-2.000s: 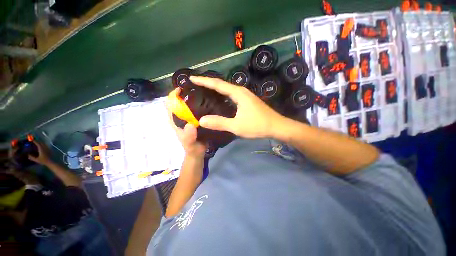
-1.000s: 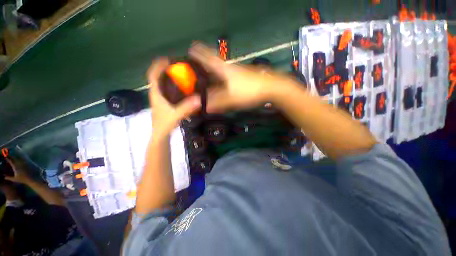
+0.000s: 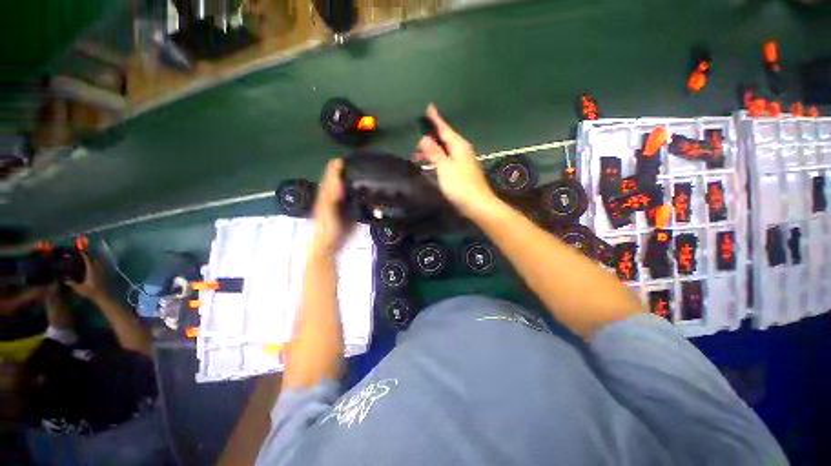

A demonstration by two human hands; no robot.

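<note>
My left hand [image 3: 330, 198] holds a black rounded speaker unit [image 3: 387, 185] by its left end, above the belt edge. My right hand [image 3: 456, 168] is just right of the unit, with a small dark part [image 3: 432, 134] between thumb and fingers; the part is blurred. Another speaker unit [image 3: 339, 118] with an orange strap [image 3: 366, 123] sticking out lies on the belt beyond my left hand. More black units [image 3: 429, 258] with pale logos on their round ends stand clustered below and right of the held unit.
A white tray [image 3: 246, 323] lies at left. A gridded tray [image 3: 674, 168] at right holds black-and-orange inserts; another tray [image 3: 793, 273] beside it holds a few dark parts. Inserts and orange-and-black pieces lie on the green belt [image 3: 510, 73] at upper right. Another person's hand [image 3: 91, 273] shows at left.
The unit with the orange strap, in my hands before, now lies on the belt. My left hand has a different unit. The insert on the belt is gone from there. The view has shifted.
</note>
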